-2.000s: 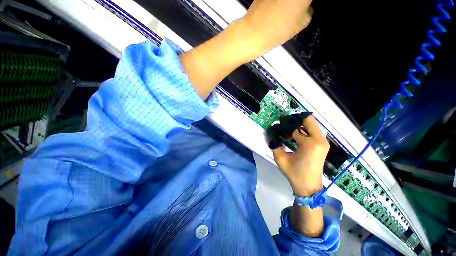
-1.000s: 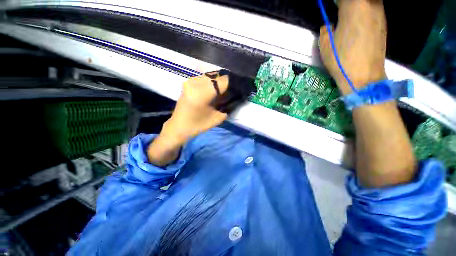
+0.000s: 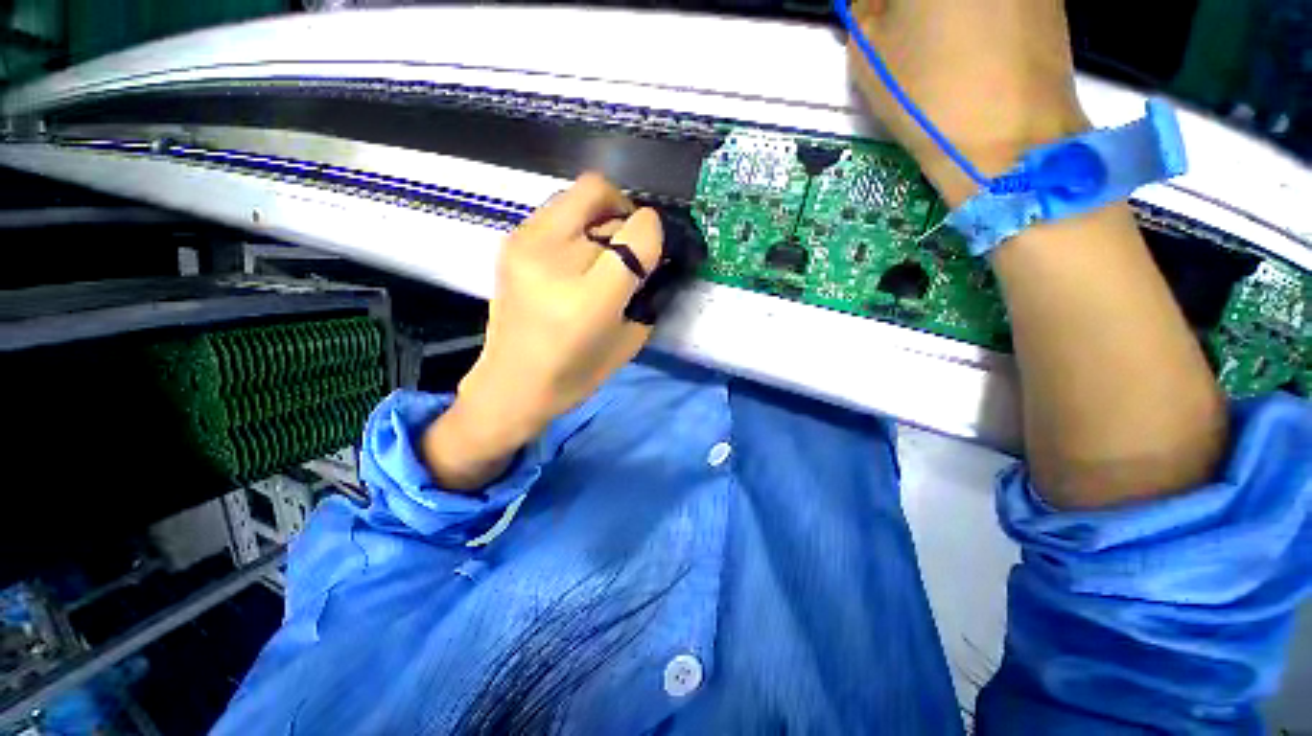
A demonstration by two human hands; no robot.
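Note:
A green circuit board panel [image 3: 856, 245] of joined boards, with dark openings, lies in the channel of the white-railed conveyor [image 3: 849, 370]. My left hand [image 3: 568, 295] is at the panel's left end, fingers curled, with black finger cots over the near rail. Its fingertips are hidden, so I cannot tell whether it grips the panel. My right hand [image 3: 971, 72] is over the far rail at the top edge, its fingers cut off or hidden. It wears a light-blue wrist strap with a blue cord. My right forearm covers the panel's right end.
Another green board [image 3: 1266, 334] is in the channel at the far right, beyond my right forearm. A board rack with tightly stacked green panels [image 3: 295, 388] stands at the left, below the conveyor. The conveyor's rails curve away to the upper left.
Two seconds ago my left hand was over the far rail and my right hand at the boards. My left hand has since come back to the panel's left end, and my right hand has moved up.

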